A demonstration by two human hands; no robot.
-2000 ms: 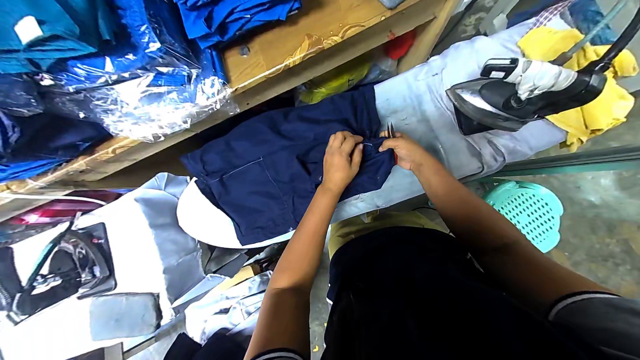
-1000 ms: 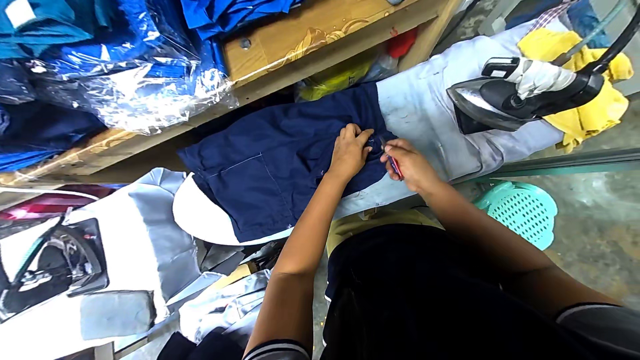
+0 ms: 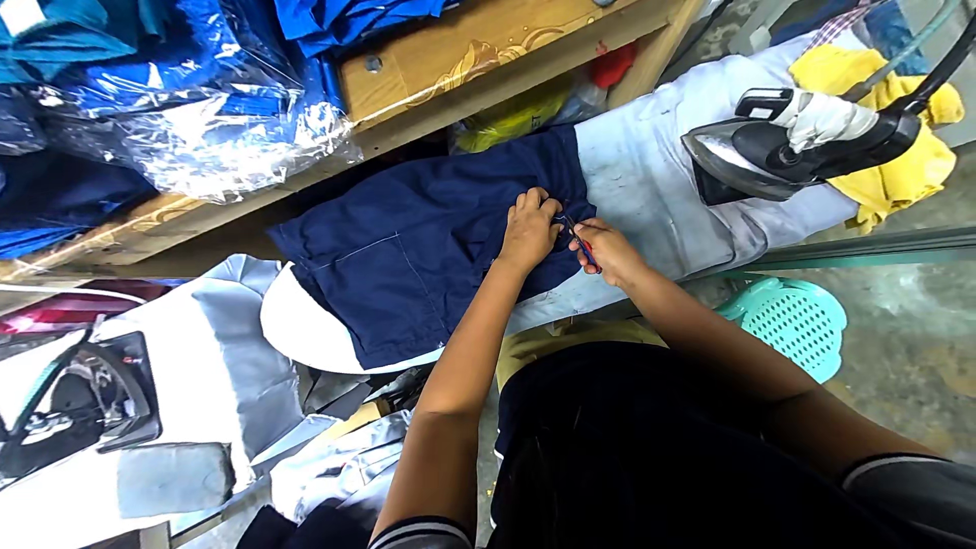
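Observation:
A navy blue garment (image 3: 427, 221) lies over the rounded end of a padded ironing board (image 3: 648, 175). My left hand (image 3: 530, 229) rests on the garment near its right edge, thumb and fingers gathering the cloth. Just right of it, my right hand (image 3: 606, 248) holds a small pair of thread snips (image 3: 585, 250) with red on the handle. The tips of the snips point up and left at the cloth beside my left fingertips. Whether the blades are touching a thread cannot be seen.
A steam iron (image 3: 793, 145) stands on the board's right part, beside yellow cloth (image 3: 900, 175). Plastic-wrapped blue garments (image 3: 191, 99) lie on the wooden shelf (image 3: 427, 69) above. At left is a second iron (image 3: 84, 396) on a white padded surface. A mint plastic stool (image 3: 797, 324) stands at lower right.
The snips in my right hand now point at the cloth beside my left fingers; one second ago they were held slightly lower. My left hand stays on the garment.

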